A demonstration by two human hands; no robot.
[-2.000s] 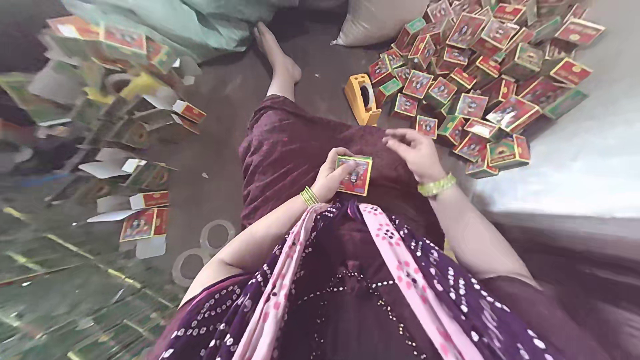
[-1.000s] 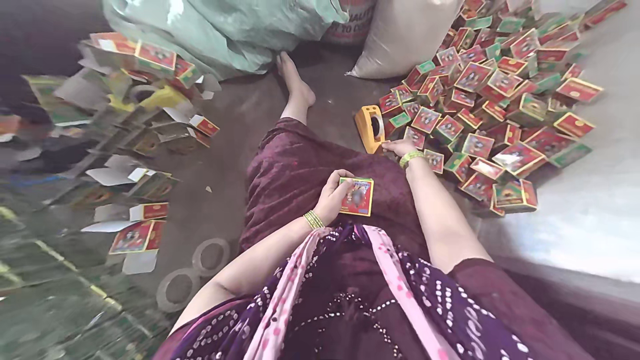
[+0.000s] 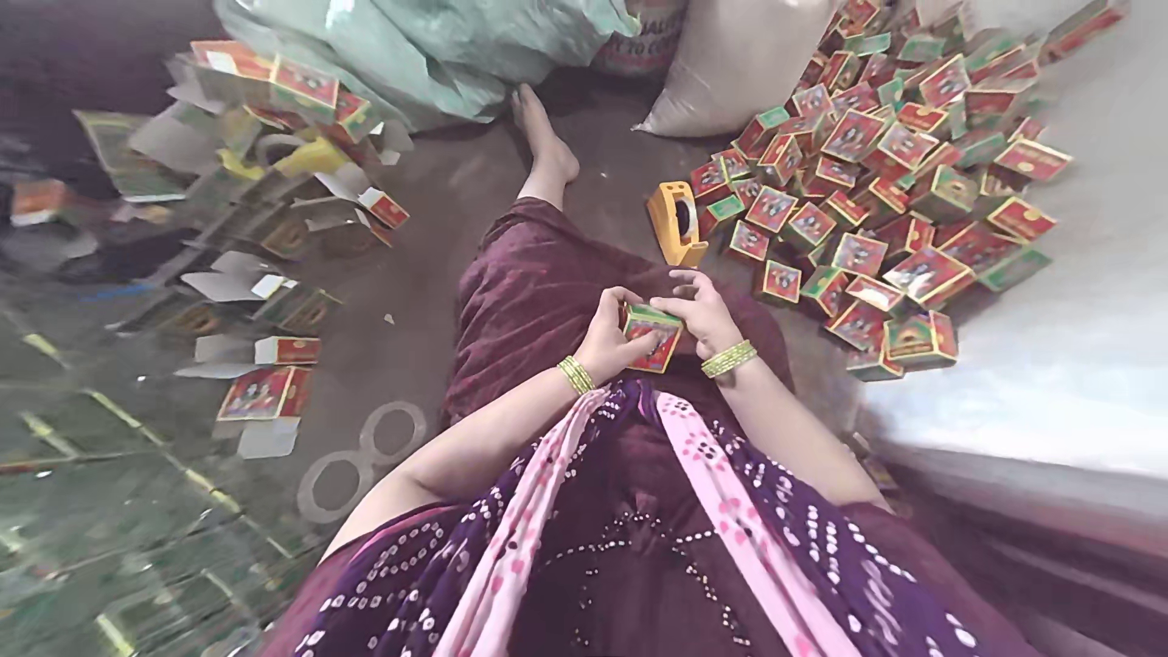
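My left hand (image 3: 613,339) grips a small red and green printed cardboard box (image 3: 653,339) above my lap, its thumb across the front. My right hand (image 3: 701,312) is at the box's upper right edge with its fingers apart; whether a piece of tape is between them is too small to tell. Just beyond my right hand, an orange tape dispenser (image 3: 675,224) with a roll in it stands on the floor. A large heap of similar closed boxes (image 3: 860,254) lies to its right.
Open, partly folded cartons (image 3: 265,394) lie scattered at the left. Two pale rings (image 3: 336,485) rest on the floor near my left arm. A green plastic sack (image 3: 411,55) and a whitish sack (image 3: 739,64) stand at the far side. My bare foot (image 3: 546,146) extends between them and me.
My right hand has come back from the tape dispenser to the box in my left hand. The box is now tilted so that its green side shows.
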